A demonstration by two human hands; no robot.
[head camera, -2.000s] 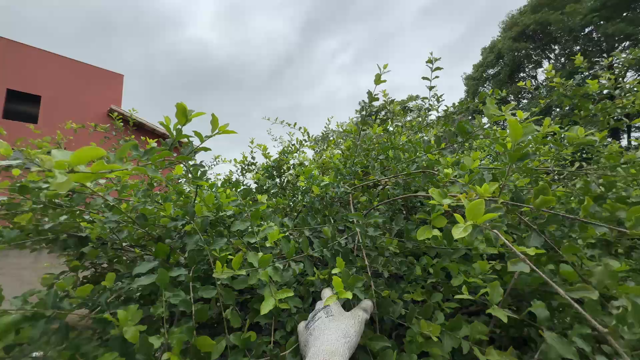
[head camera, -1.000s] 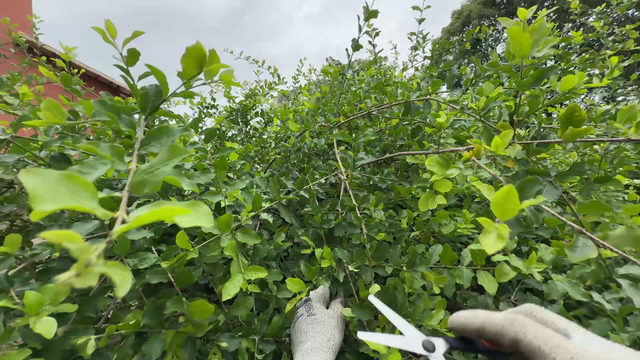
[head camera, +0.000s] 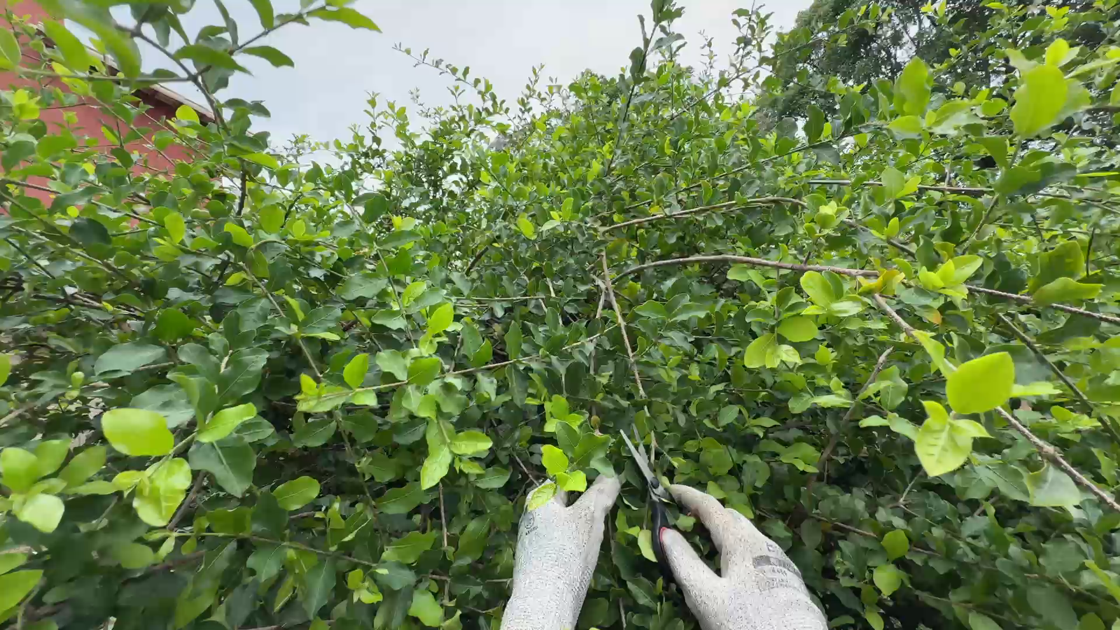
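Observation:
Both my hands wear light grey work gloves at the bottom middle of the head view. My left hand (head camera: 560,542) has its thumb and fingers around a leafy shoot (head camera: 562,455) of the green shrub. Just right of it, my right hand (head camera: 739,560) holds scissors (head camera: 654,499) with black and red handles. Their blades point up and left among the leaves, close to a thin bare stem (head camera: 623,328) that hangs down. Whether the blades touch any stem, I cannot tell.
Dense shrub foliage (head camera: 289,385) surrounds both hands. A long woody branch (head camera: 752,261) arches across the right side, and another thorny-looking branch (head camera: 1046,451) slants down at the right. Behind stand a red building (head camera: 105,131) at left and a taller tree (head camera: 862,44) at right.
The right hand with the scissors, absent in the oldest frame, has come in from the right and now lies beside the left hand. The view has moved closer to the shrub.

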